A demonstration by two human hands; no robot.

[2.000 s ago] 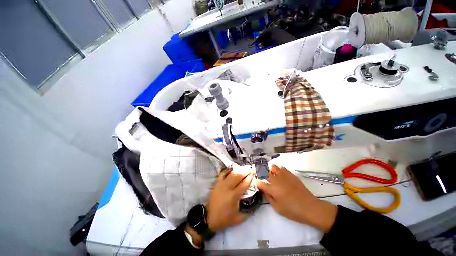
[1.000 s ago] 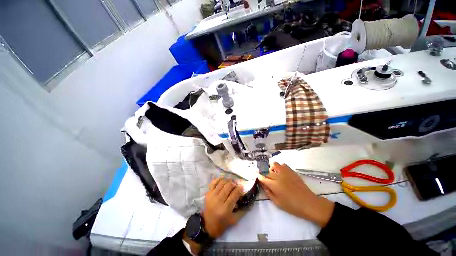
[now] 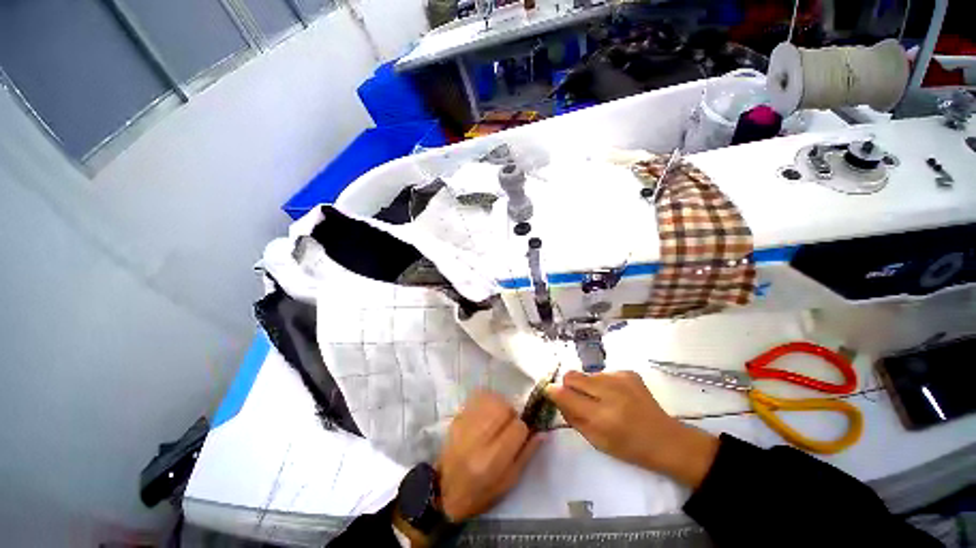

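Note:
The garment piece [image 3: 396, 348], whitish-grey with faint grid lines and dark parts at its left and top, lies bunched left of the needle area. My left hand [image 3: 484, 450] grips its edge with curled fingers. A dark edge strip [image 3: 542, 407] shows between my two hands. My right hand [image 3: 615, 412] pinches the cloth edge just in front of the presser foot [image 3: 589, 348]. The needle tip is too small to make out. The sewing machine head [image 3: 599, 203] stands behind both hands.
Shears [image 3: 797, 396] with red and orange-yellow loops lie right of my right hand, a smartphone [image 3: 936, 380] beyond them. A check cloth scrap [image 3: 701, 241] hangs on the machine head. A cream thread cone [image 3: 845, 75] stands behind. Blue crates [image 3: 359, 161] are at back left.
My left hand's fingers have curled closed and moved slightly right, near my right fingertips. The dark strip between the hands now stands up narrower. The view has shifted slightly.

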